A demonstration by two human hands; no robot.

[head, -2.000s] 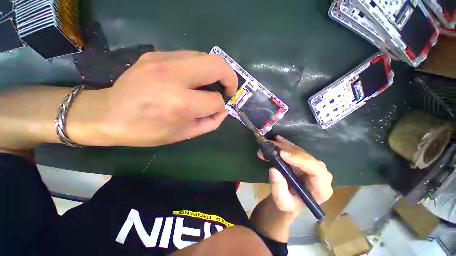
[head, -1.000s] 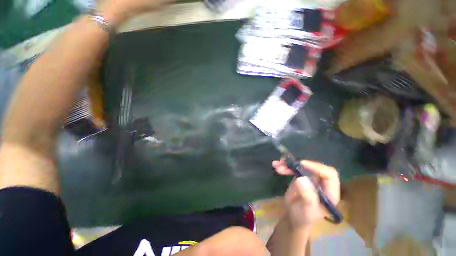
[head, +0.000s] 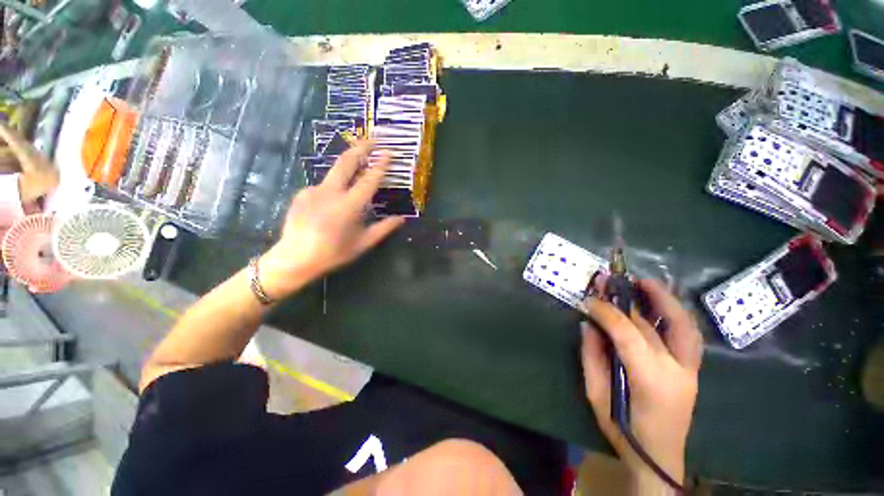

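Note:
My left hand (head: 334, 218) has its fingers spread over the rows of LCD modules (head: 395, 145), dark striped stacks with orange edges; its fingertips touch or hover at the stack, and I cannot tell if they grip a module. My right hand (head: 645, 354) holds the black soldering iron (head: 620, 363) with its tip pointing up and away from me. A phone board (head: 562, 268) lies on the mat under the right fingers, its white dotted keypad part showing and its other end hidden by the hand and iron.
Another phone board (head: 766, 295) lies right of my right hand. Stacked phone boards (head: 795, 179) stand behind it. Clear plastic trays (head: 199, 126) and small fans (head: 102, 240) are at left. A pale rail (head: 582, 56) and a green conveyor with more phones run along the back.
The view has shifted. My left hand has moved from the far left onto the LCD stacks. My right hand, still with the iron, is now at a phone board.

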